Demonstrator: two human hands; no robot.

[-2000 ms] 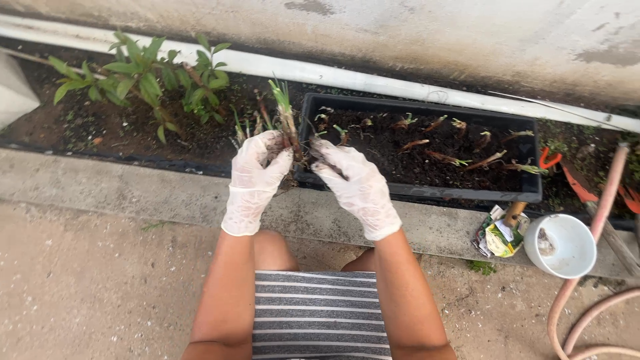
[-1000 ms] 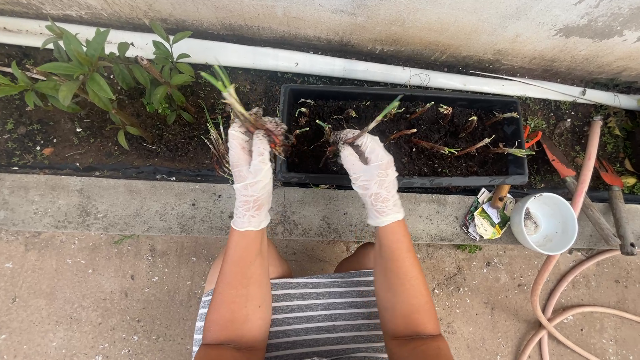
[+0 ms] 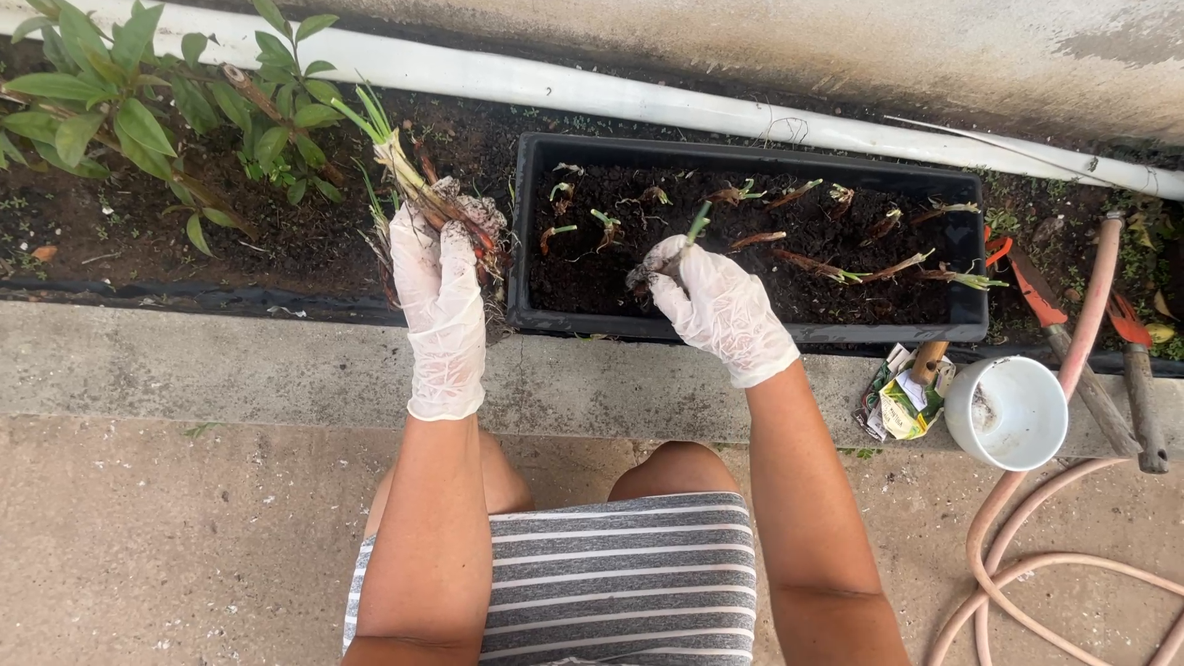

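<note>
White gloves, soiled at the fingertips, cover both hands. My left hand (image 3: 442, 287) holds a clump of bulb plants (image 3: 416, 185) with green cut tops, reddish bulbs and soil-covered roots, just left of the planter. A single plant start with a short green tip (image 3: 698, 224) is pinched in my right hand (image 3: 717, 301), over the lower middle of the black rectangular planter (image 3: 749, 328); its lower end is mostly hidden by the fingers. Several trimmed starts (image 3: 791, 194) stand or lie in the planter's dark soil.
A white pipe (image 3: 555, 92) runs along the wall behind. Leafy plants (image 3: 120, 102) grow at left. On the concrete curb (image 3: 231, 370), at right, are seed packets (image 3: 902, 398) and a white pot (image 3: 1006, 413). Orange-bladed hand tools (image 3: 1036, 287) and a hose (image 3: 999, 518) lie at far right.
My right hand has come away from the clump and moved right with a single start, now lower over the planter's soil. The clump has stayed in my left hand.
</note>
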